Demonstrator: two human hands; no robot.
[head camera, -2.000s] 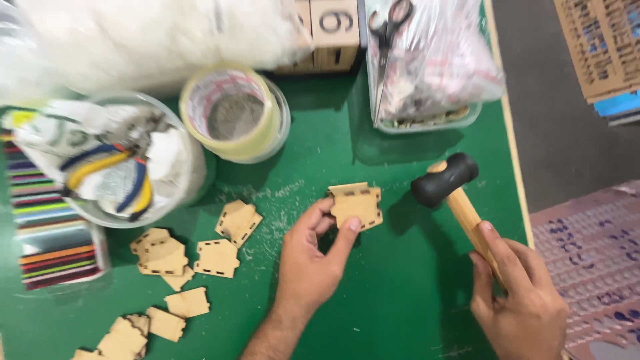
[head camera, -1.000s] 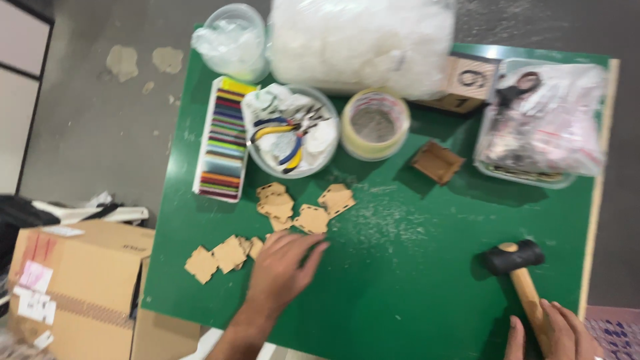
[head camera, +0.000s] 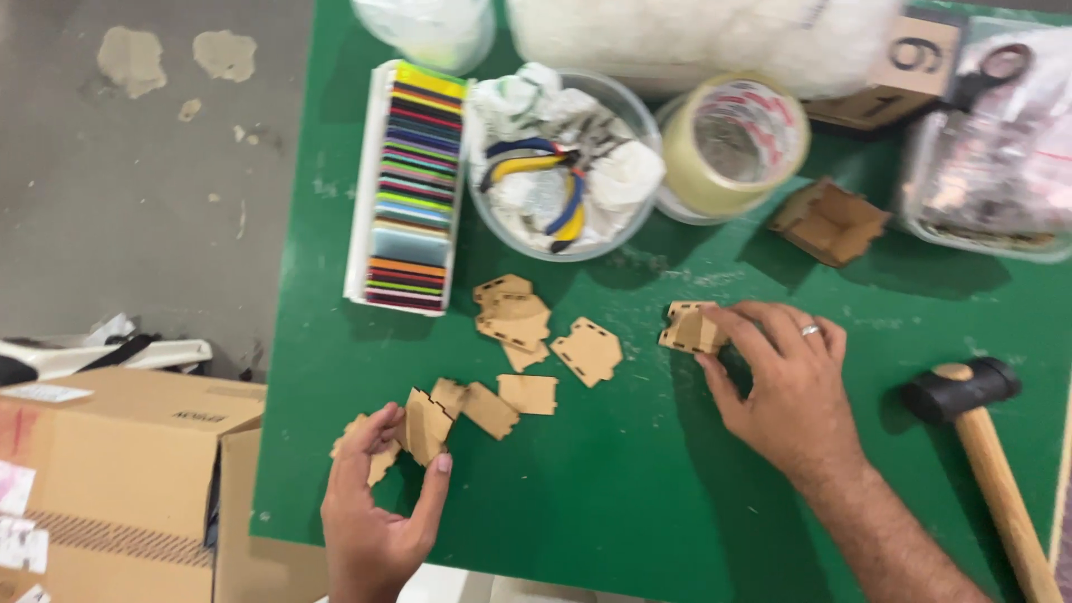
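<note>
My left hand (head camera: 381, 502) is at the lower left of the green table with a notched wooden piece (head camera: 427, 425) between thumb and fingers. With my right hand (head camera: 779, 368), a ring on one finger, I grip a slotted wooden piece (head camera: 692, 327) by its right end. Between the hands lie loose flat pieces: a stack (head camera: 512, 314), a slotted one (head camera: 588, 352) and a small rectangular one (head camera: 528, 394). A small open box of joined wooden pieces (head camera: 829, 222) stands behind my right hand. The black-headed rubber mallet (head camera: 963, 389) lies at the right.
At the back are a tray of coloured strips (head camera: 360, 243), a plastic tub with pliers (head camera: 569, 255), a roll of clear tape (head camera: 733, 142), numbered wooden blocks (head camera: 921, 59) and a clear container (head camera: 997, 243) with scissors on top. A cardboard box (head camera: 109, 469) stands left of the table.
My right hand has let go of the mallet and now holds a slotted piece. My left hand, over the loose pieces a second ago, now has one in its fingers.
</note>
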